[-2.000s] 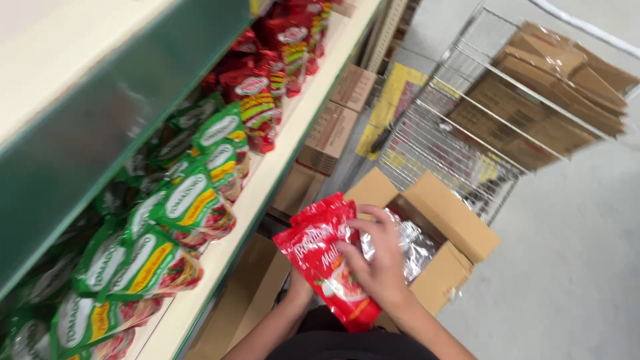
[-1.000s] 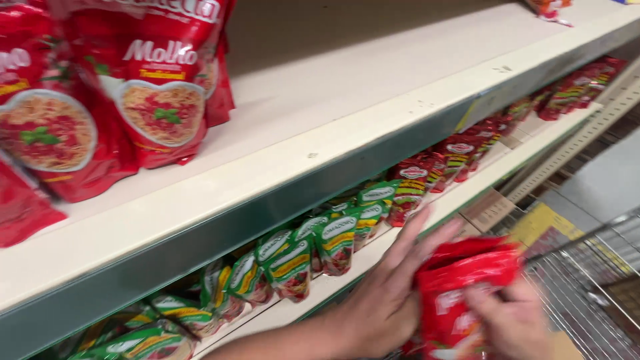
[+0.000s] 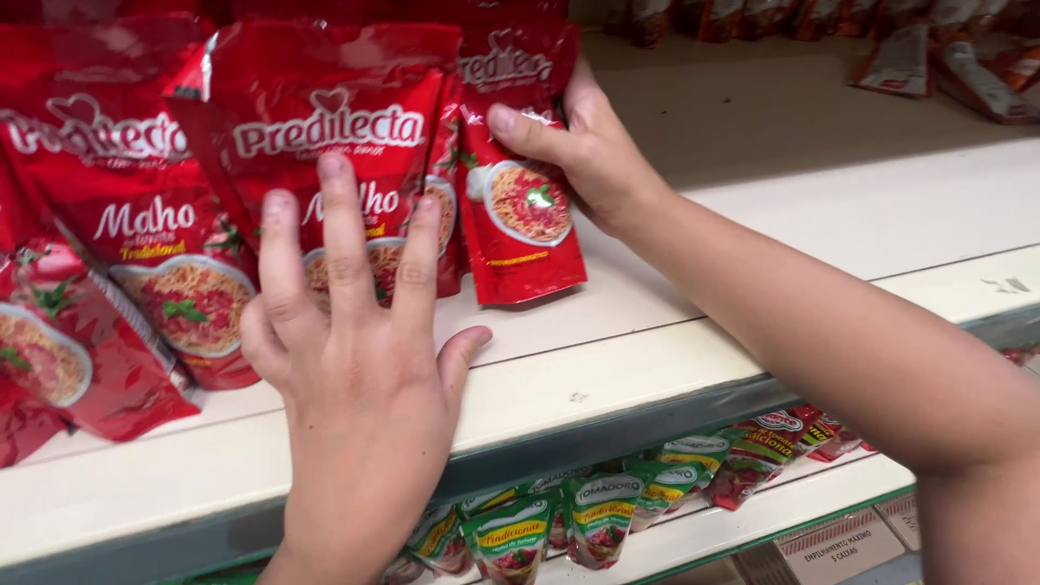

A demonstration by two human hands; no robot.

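Red Predilecta tomato sauce pouches [image 3: 175, 215] stand in a row on the upper shelf. My left hand [image 3: 357, 325] is spread with its fingertips against the front of one pouch [image 3: 325, 73], holding nothing. Just right of it, my right hand [image 3: 585, 154] grips another red pouch [image 3: 520, 268] by its upper right side, thumb on the front and the other fingers hidden behind. That pouch stands on the shelf beside the row, its front facing me.
The pale shelf edge [image 3: 585, 390] runs beneath the pouches. Orange packets [image 3: 894, 61] lie at the back right. On the lower shelf are green Tomadoro pouches [image 3: 601, 512] and red sauce pouches [image 3: 760, 455], with cardboard boxes [image 3: 837, 548] below.
The red pouches held by both hands over the open box have come up to the shelf. My left hand has let go and lies spread on a pouch. The view has swung to the shelf.
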